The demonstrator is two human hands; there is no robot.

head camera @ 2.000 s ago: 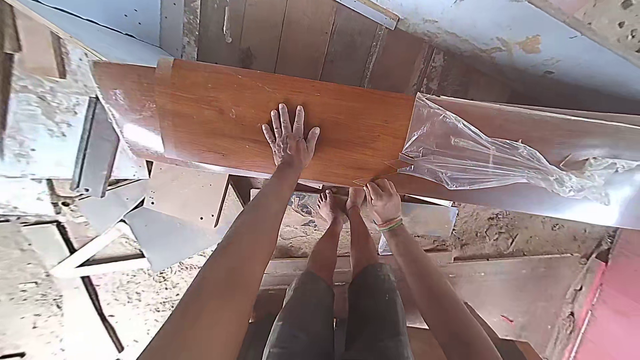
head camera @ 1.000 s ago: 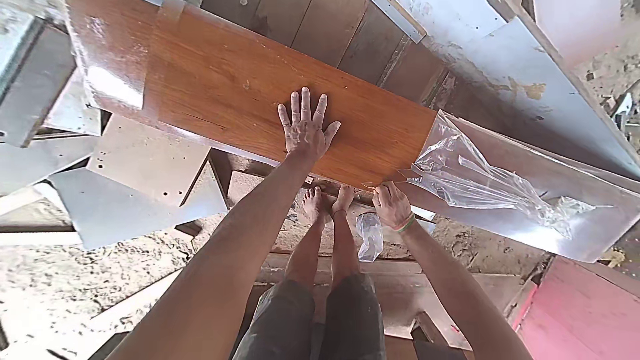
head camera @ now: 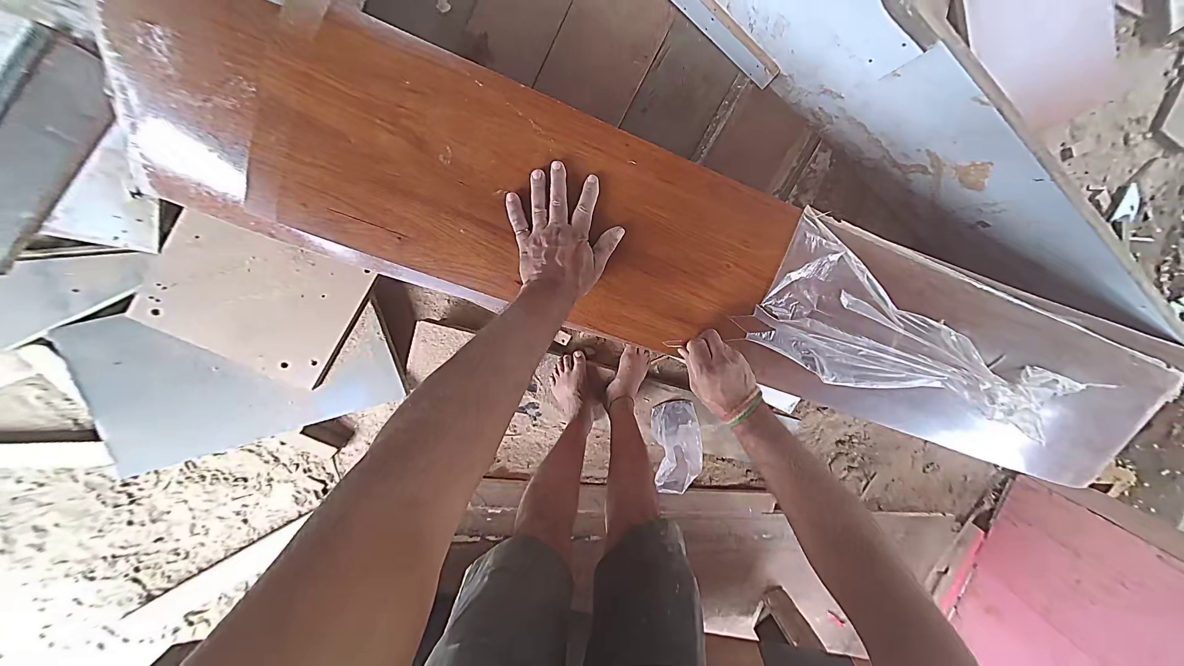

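Note:
A long wooden board (head camera: 398,166) with a glossy orange-brown face lies across the view, slanting down to the right. My left hand (head camera: 558,236) rests flat on that face near its middle, palm down with fingers spread. At the board's near edge, my right hand (head camera: 718,375) has its fingers curled in a pinch on a small thin strip or edge piece, too small to identify. Just right of it, crumpled clear plastic film (head camera: 888,342) covers part of a duller brownish panel surface (head camera: 1045,342). A green and yellow band circles my right wrist.
My bare feet stand below the board, beside a piece of clear plastic (head camera: 678,446). Loose grey and beige panels (head camera: 240,287) lie at left on sandy ground. A pale, stained panel (head camera: 953,139) leans behind the board, and a pink panel (head camera: 1073,573) lies at lower right.
The view has turned and shifted, so the board slants more. My left hand stays flat on the board and my right hand stays pinched at its near edge.

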